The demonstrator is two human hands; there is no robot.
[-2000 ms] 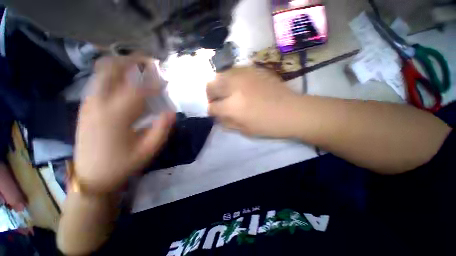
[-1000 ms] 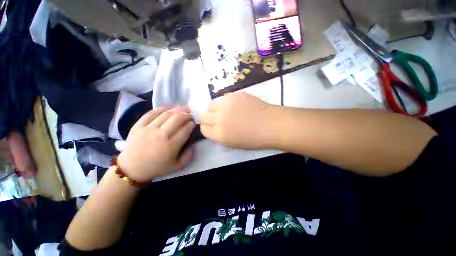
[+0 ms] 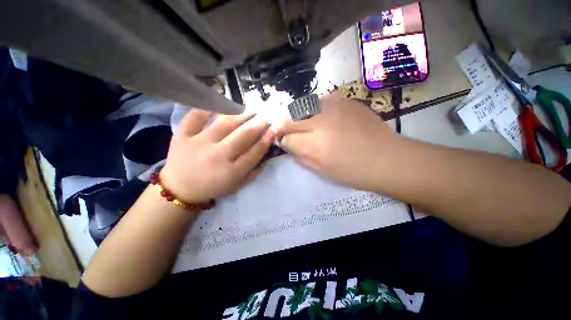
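Observation:
The sewing machine head (image 3: pixel 144 50) fills the top left, with the ribbed knob (image 3: pixel 304 107) low beside the needle area. My left hand (image 3: pixel 216 150) lies flat with fingers spread, its fingertips at the bright area under the head. My right hand (image 3: pixel 332 134) is just right of the knob, thumb and fingers pinched together at a small dark edge of fabric (image 3: pixel 275 150). The fingertips of both hands nearly meet. Glare and my hands hide most of the piece and the needle.
Navy and pale grey fabric pieces (image 3: pixel 94 144) are heaped at the left. A lit phone (image 3: pixel 396 53) with a cable lies at the back. Scissors (image 3: pixel 532 119) with red and green handles lie on paper labels (image 3: pixel 485 106) at the right. A person's hand (image 3: pixel 15 225) shows at the far left edge.
The view has shifted, with the machine head now larger. Both hands have moved up closer to the needle area; the white piece seen between them is now mostly hidden.

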